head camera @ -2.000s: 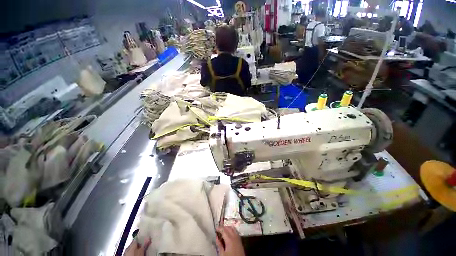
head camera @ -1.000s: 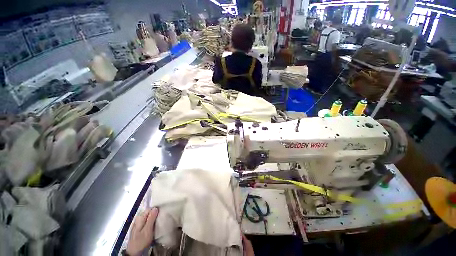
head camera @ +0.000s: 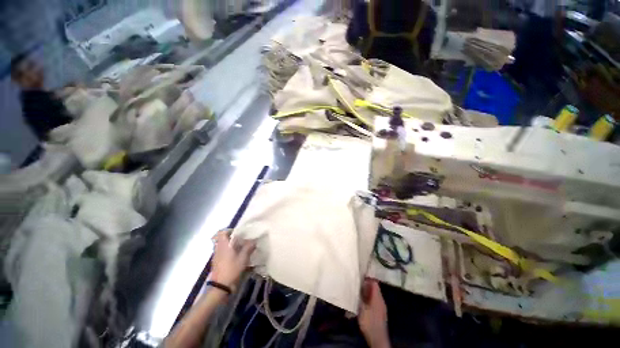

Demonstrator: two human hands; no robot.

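Observation:
A beige fabric bag (head camera: 306,238) lies spread on the machine table's front left, its thin cord handles (head camera: 282,316) hanging off the front edge. My left hand (head camera: 232,257) holds its left edge, with a dark band on the wrist. My right hand (head camera: 372,306) is at its lower right corner; its fingers are partly hidden by the cloth. The bag's upper right edge is at the needle area of the off-white sewing machine (head camera: 489,163). Yellow binding tape (head camera: 469,236) runs across the bed to the needle area. Dark green snips (head camera: 393,246) lie right of the bag.
Beige bags with yellow edges (head camera: 367,92) are heaped behind the machine. More beige bags (head camera: 146,122) lie at the left, beyond the shiny metal counter (head camera: 197,224). A blue bin (head camera: 486,95) and thread cones (head camera: 565,118) are behind. One person is at the back, another at far left.
The view has turned down and left. The bag now lies flatter, with its handles hanging out at the front and its right edge up at the needle area. Both hands still hold it.

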